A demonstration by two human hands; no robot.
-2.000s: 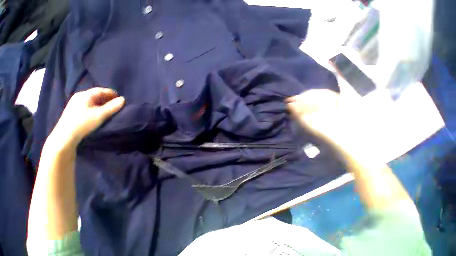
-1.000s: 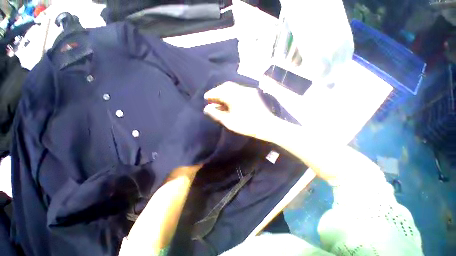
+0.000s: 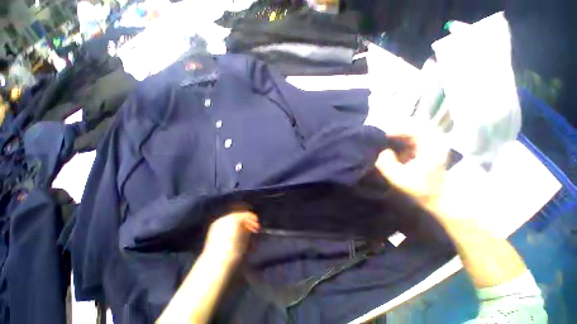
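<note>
A dark navy jacket [image 3: 171, 139] lies front up on the white-topped table [image 3: 531, 183], its neck away from me and pale buttons [image 3: 228, 143] down its front. Its lower part is folded up, showing the darker inside. My left hand [image 3: 235, 229] is at the folded edge near the middle, fingers curled in; the blurred fingertips hide whether cloth is pinched. My right hand [image 3: 414, 164] is at the jacket's right side with thumb and fingers closed round the cloth edge. A small white tag or card [image 3: 397, 239] shows below it.
More navy garments [image 3: 38, 253] lie at the left. Dark folded garments [image 3: 297, 38] are at the back. A translucent plastic bag [image 3: 484, 82] stands at the right, with a blue crate [image 3: 550, 145] beyond the table edge and blue floor below.
The view has swung so the jacket sits further right. My right hand has moved outward to the jacket's side edge. The lower front is now raised and spread between my hands.
</note>
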